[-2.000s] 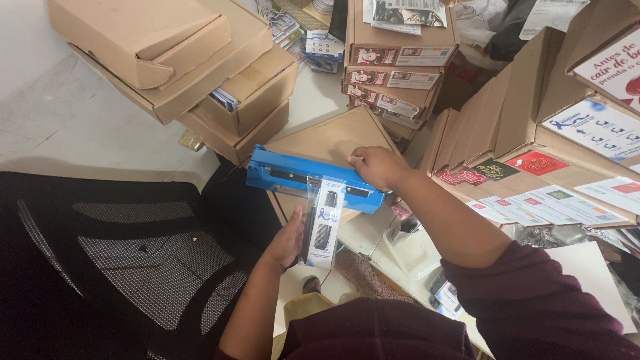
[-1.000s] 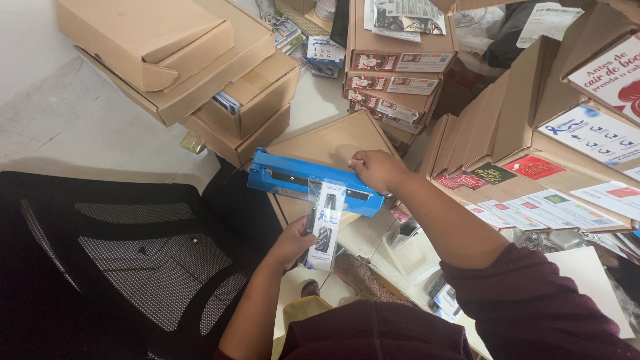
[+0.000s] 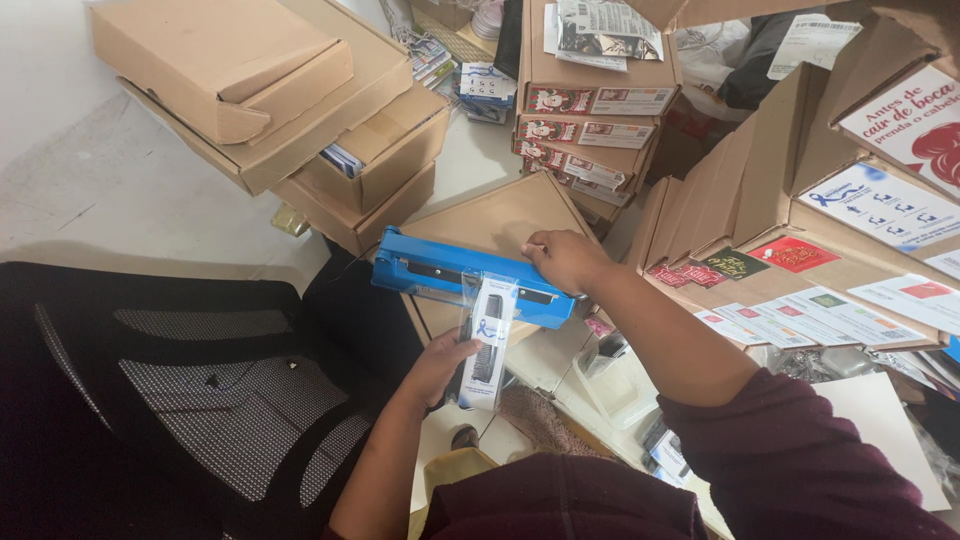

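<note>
A blue impulse heat sealer (image 3: 472, 276) lies across a flat cardboard box (image 3: 495, 210). My left hand (image 3: 437, 366) holds a clear plastic packet with a comb and printed card (image 3: 489, 337) by its left side. The packet's upper end lies over the sealer's front edge, its lower end hanging free. My right hand (image 3: 564, 259) rests on the right end of the sealer's blue arm, its fingers curled; part of that end is hidden beneath it.
Cardboard boxes (image 3: 217, 60) are stacked at upper left, more boxes with festive labels (image 3: 592, 82) at top centre. A leaning row of boxes (image 3: 765, 165) stands at right. A mesh-backed chair (image 3: 225, 390) is at lower left, a white plastic tray (image 3: 611, 382) right of the packet.
My left hand and the packet have shifted slightly since the earliest frame, and the left fingers sit differently on the packet. My right hand remains at the sealer's right end.
</note>
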